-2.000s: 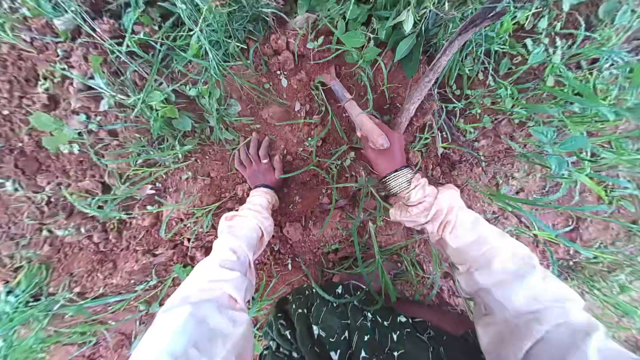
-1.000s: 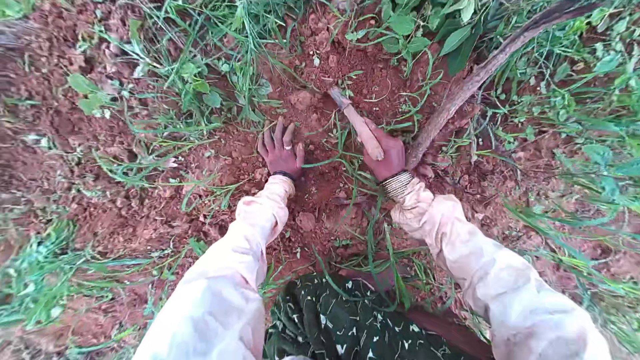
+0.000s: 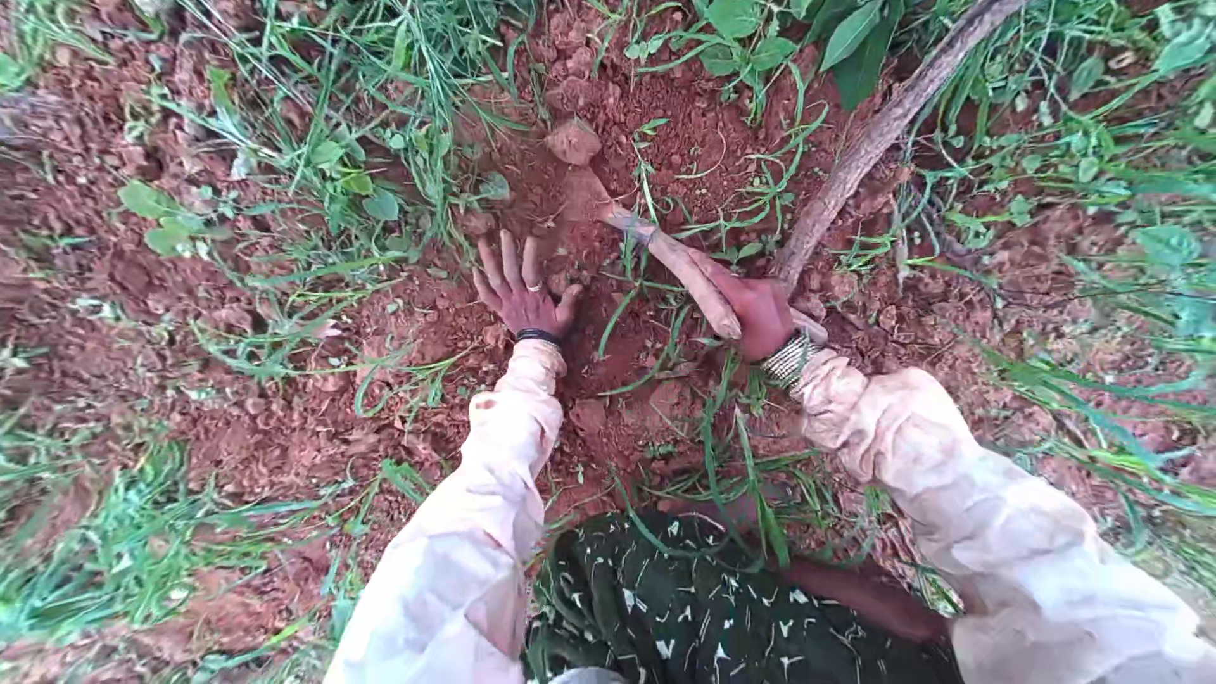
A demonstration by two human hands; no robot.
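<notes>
My right hand (image 3: 755, 309) is closed around the wooden handle of a small hand hoe (image 3: 689, 271). The tool's metal head points up and left, and its soil-coloured blade (image 3: 584, 193) rests at the red soil (image 3: 655, 418), just below a clod (image 3: 573, 142). To the left, my left hand (image 3: 524, 294) lies palm down on the soil with its fingers spread, holding nothing. It wears a ring and a dark wristband; several bangles circle the right wrist. Green grass blades (image 3: 622, 318) lie on the ground between the hands.
A long woody stem (image 3: 869, 142) slants from beside my right hand to the upper right. Thick grass (image 3: 389, 104) grows at upper left, and broad-leaved plants (image 3: 850, 38) stand at the top. Dark green patterned cloth (image 3: 693, 608) covers my lap at the bottom.
Compared with a second ago, the hoe's head has swung left, and its blade now shows at the soil above my left hand. My left hand stays flat on the ground.
</notes>
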